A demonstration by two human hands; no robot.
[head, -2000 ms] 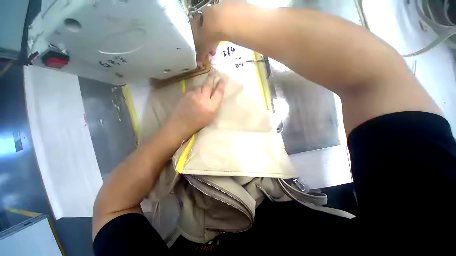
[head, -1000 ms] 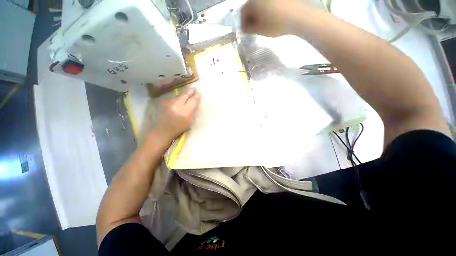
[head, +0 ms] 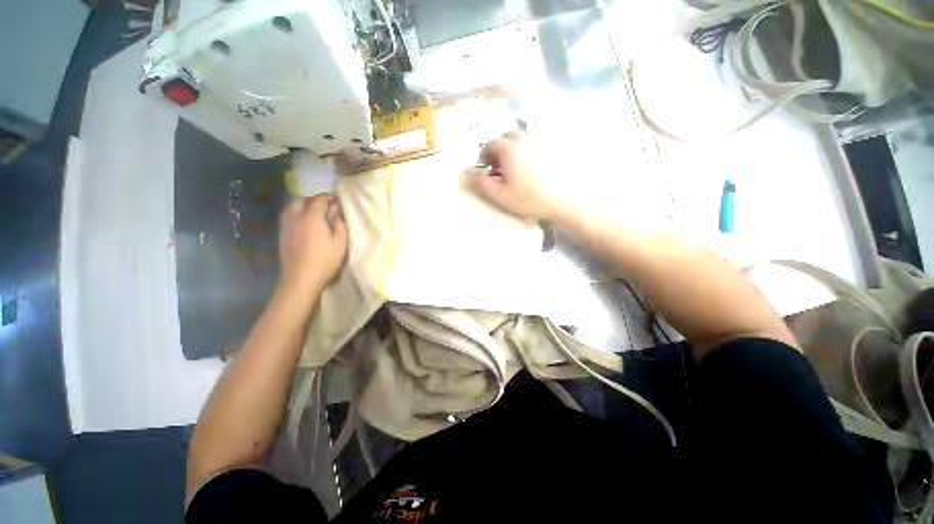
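A beige bag body (head: 461,246) lies on the machine table, its lower folds and zipper opening hanging toward my lap. The yellow clamp frame (head: 408,138) sits at the bag's far edge beside the white machine head (head: 268,77). My left hand (head: 312,237) grips the bag's left edge, fingers curled on the fabric. My right hand (head: 515,176) is over the bag's right part, with fingertips closed around something small and dark; glare hides what it is.
A blue-handled tool (head: 727,207) lies on the white table at the right. Beige bags with straps (head: 865,348) lie at the lower right, and more at the upper right. A grey metal plate (head: 210,246) is left of the bag.
My right hand has come down from the far side onto the bag's right part. My left hand has moved left to the bag's edge. The view has shifted, showing more of the right side.
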